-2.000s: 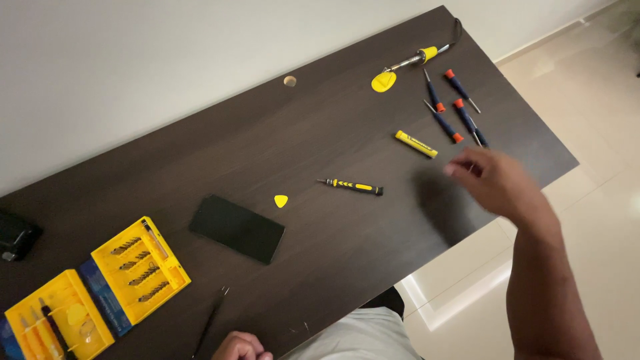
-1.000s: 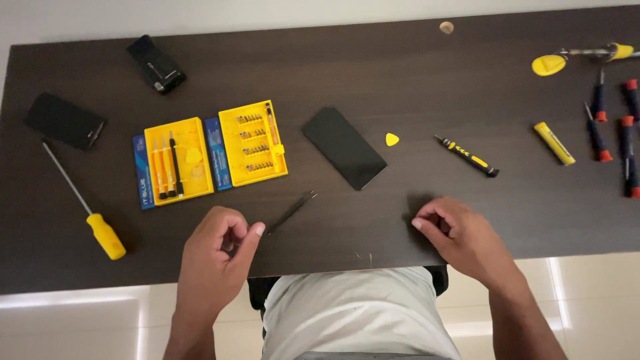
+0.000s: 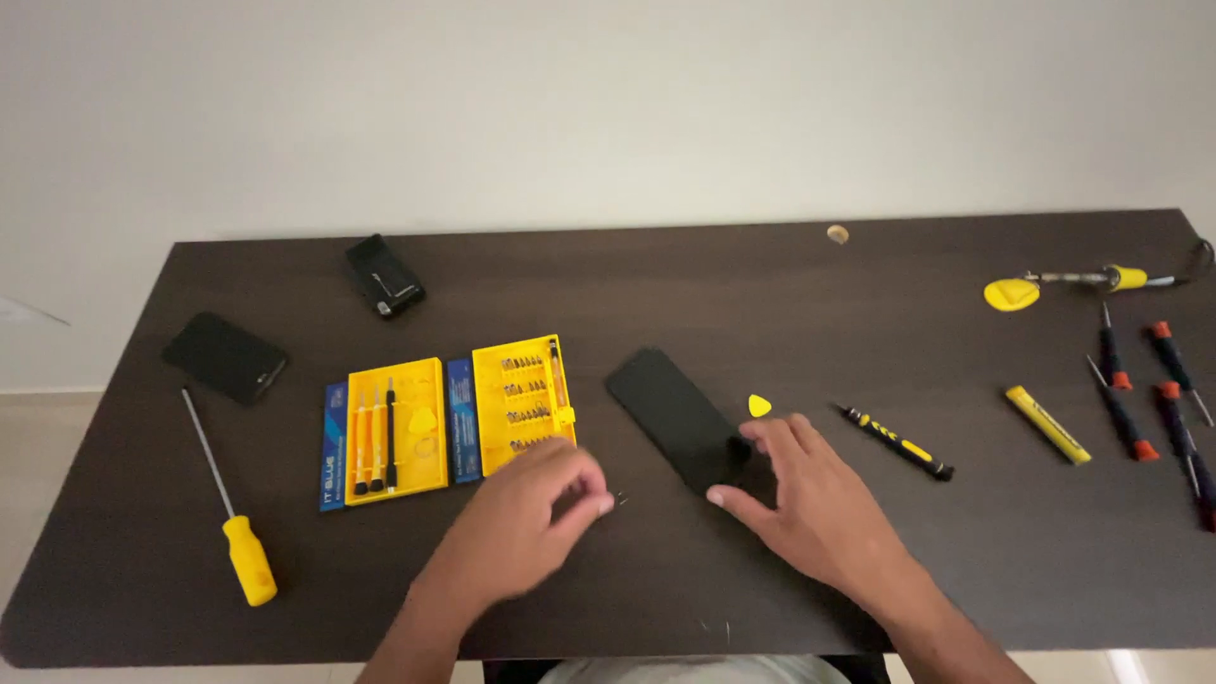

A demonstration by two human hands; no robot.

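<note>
A black smartphone (image 3: 673, 413) lies slantwise on the dark wooden desk. My right hand (image 3: 822, 508) reaches over its lower right end, thumb and fingers apart; whether they touch it is not plain. My left hand (image 3: 522, 527) hovers left of the phone, over the tweezers, whose tips (image 3: 619, 498) peek out beside the thumb; I cannot tell if it holds them. Under its knuckles ends an open yellow bit case (image 3: 489, 408) with rows of bits. A yellow triangular pick (image 3: 759, 406) and a black and yellow precision screwdriver (image 3: 898, 442) lie right of the phone.
On the left are a yellow-handled screwdriver (image 3: 249, 560), a dark phone (image 3: 226, 357) and a black device (image 3: 385, 276). At right lie a yellow tube (image 3: 1048, 425), several small red and blue screwdrivers (image 3: 1126, 418) and a soldering iron (image 3: 1128, 277) beside a yellow disc (image 3: 1012, 294). A wall backs the desk.
My right hand has moved left, from near the small screwdrivers to the phone's lower end. My left hand has come up from the desk's front edge to the tweezers. The view has shifted.
</note>
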